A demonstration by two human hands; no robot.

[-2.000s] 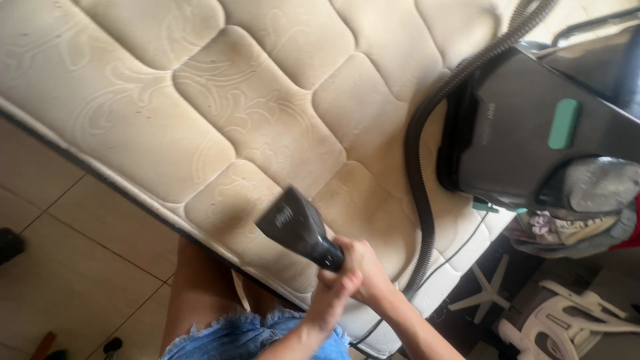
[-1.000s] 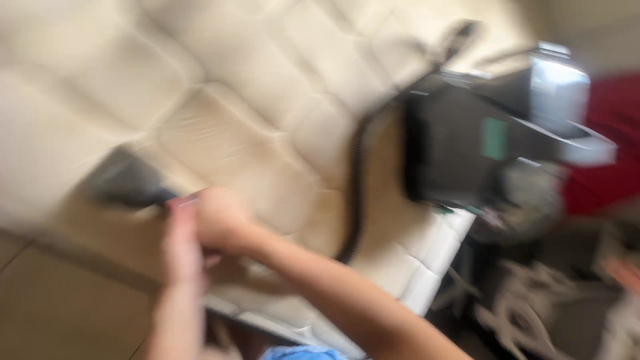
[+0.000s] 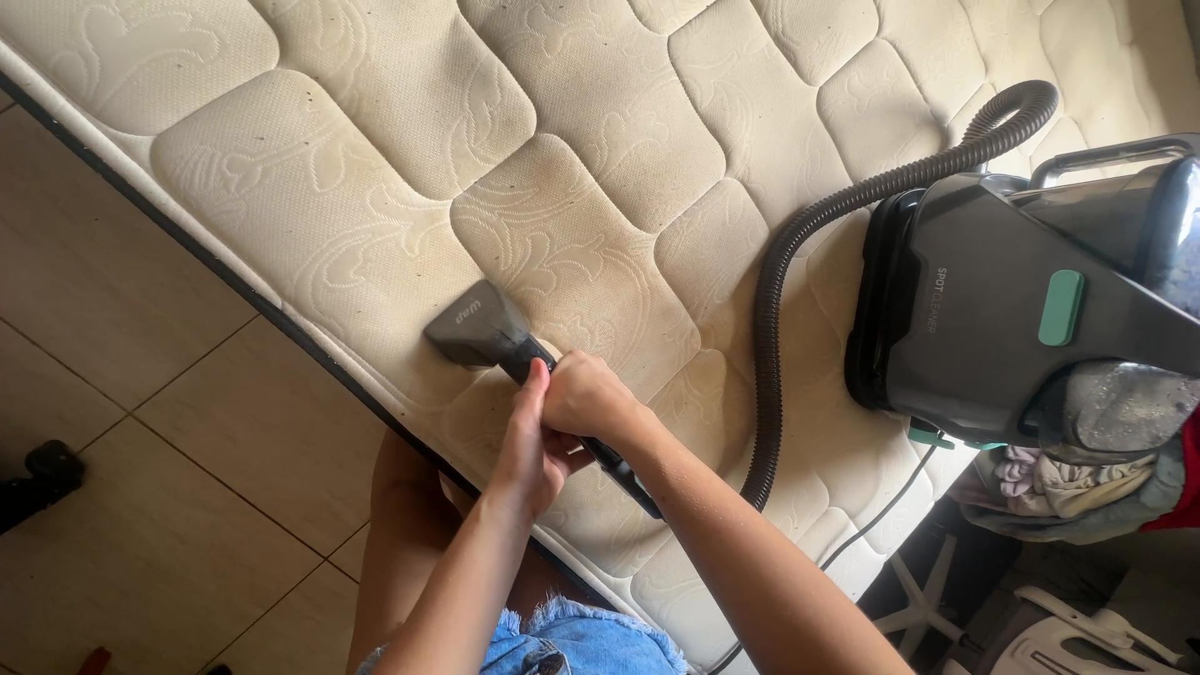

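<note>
Both my hands hold the black handle of a Wap spot cleaner's upholstery nozzle (image 3: 480,324). My left hand (image 3: 536,450) grips the handle from the left and below, my right hand (image 3: 591,398) from the right and above. The nozzle's wide head rests on the cream quilted mattress (image 3: 600,141), near its front edge. A dark corrugated hose (image 3: 771,347) curves over the mattress to the grey spot cleaner (image 3: 984,309), which sits at the right with its clear tank. Brownish patches show on the mattress around the nozzle.
A thin black cord (image 3: 886,511) runs over the mattress's lower right edge. Beside it are a pile of clothes (image 3: 1078,483), a white star-shaped base (image 3: 923,600) and a white plastic chair (image 3: 1059,637). Floor tiles (image 3: 187,469) lie at the left, with a dark object (image 3: 47,478) on them.
The nozzle is at a different place on the mattress, nearer its front edge than in the blurred frame's far-left position is unclear. Both hands stay on the handle throughout.
</note>
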